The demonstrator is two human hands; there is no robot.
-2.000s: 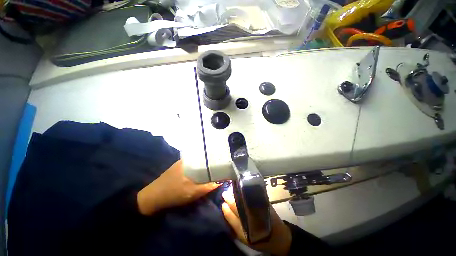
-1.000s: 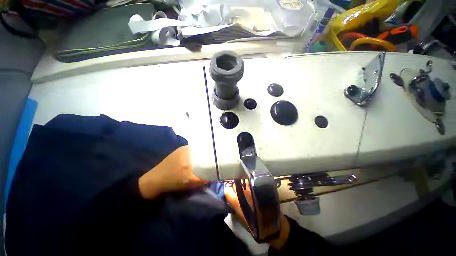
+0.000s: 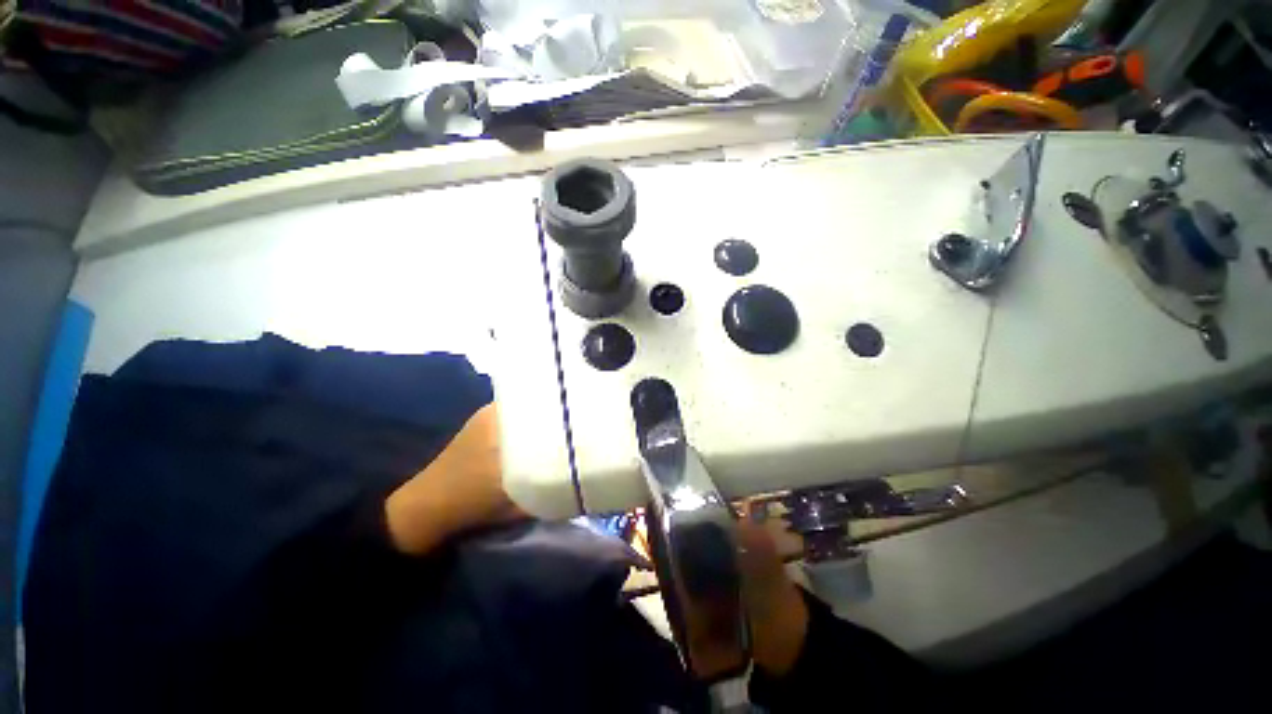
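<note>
The dark navy garment (image 3: pixel 209 516) lies heaped left of the white sewing machine head (image 3: pixel 865 405). My left hand (image 3: pixel 453 488) lies on the cloth at the head's left end; its fingers are hidden under the head. My right hand (image 3: pixel 771 600) is mostly hidden behind the shiny take-up lever guard (image 3: pixel 700 572), and its fingers cannot be made out. A cloth edge lies between the hands in bright lamp glare. The needle and presser foot cannot be made out.
The grey ribbed post (image 3: pixel 592 237) and bobbin winder (image 3: pixel 1176 251) stand on the head. The tension assembly (image 3: pixel 834 537) is right of the guard. Behind are a dark green case (image 3: pixel 265 126), white strips (image 3: pixel 537 63), a clear tray and a yellow basket (image 3: pixel 921 109).
My left fingers, visible at the cloth edge two seconds ago, are now hidden under the head. My right hand has shifted behind the guard. The whole view has shifted slightly.
</note>
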